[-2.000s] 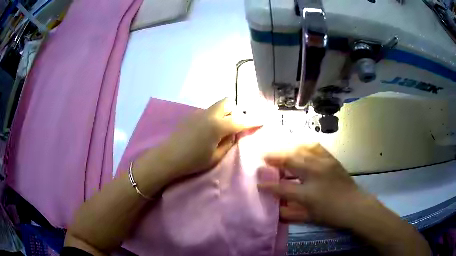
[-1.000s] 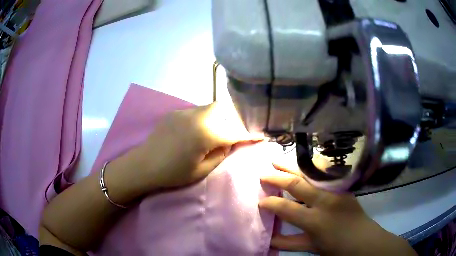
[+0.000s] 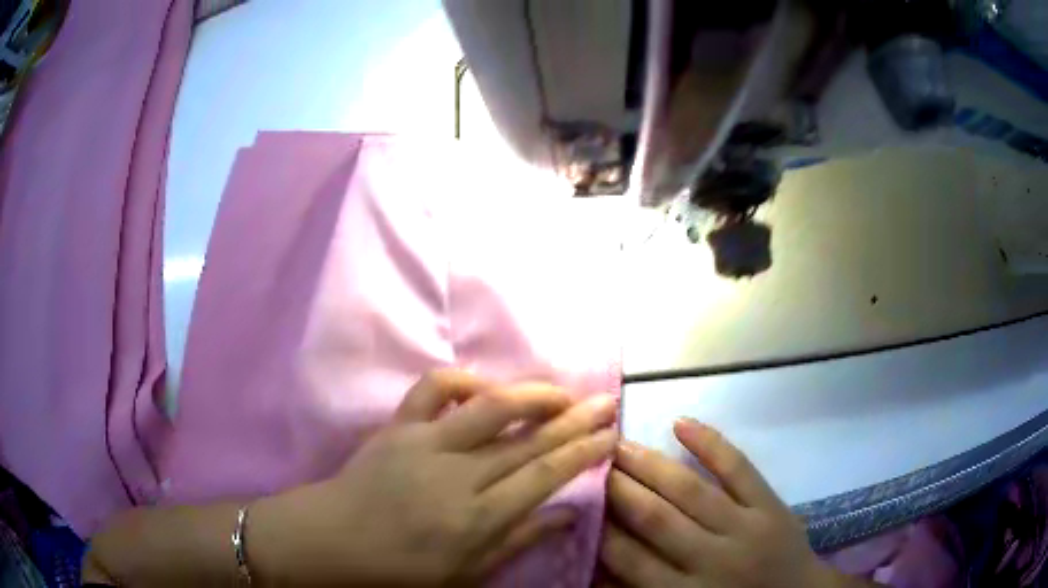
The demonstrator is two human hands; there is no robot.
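A pink fabric panel [image 3: 287, 310] lies on the white table, its far end washed out by the lamp under the machine head [image 3: 552, 69]. My left hand [image 3: 460, 494] lies on the panel, fingers spread and pointing to its right edge. My right hand [image 3: 701, 517] is at that edge [image 3: 613, 391], its fingertips touching or pinching the cloth beside my left fingertips; its index finger is raised over the table. The presser foot and needle are lost in glare.
A stack of pink panels [image 3: 69, 253] lies at the left. The cream machine bed [image 3: 850, 253] is right of the cloth. A thin bent wire [image 3: 459, 103] stands left of the head. The table's curved edge [image 3: 919, 480] runs lower right.
Both hands have moved from near the needle toward me along the right edge. The panel now lies flatter, its far part uncovered. The view has shifted relative to the machine head.
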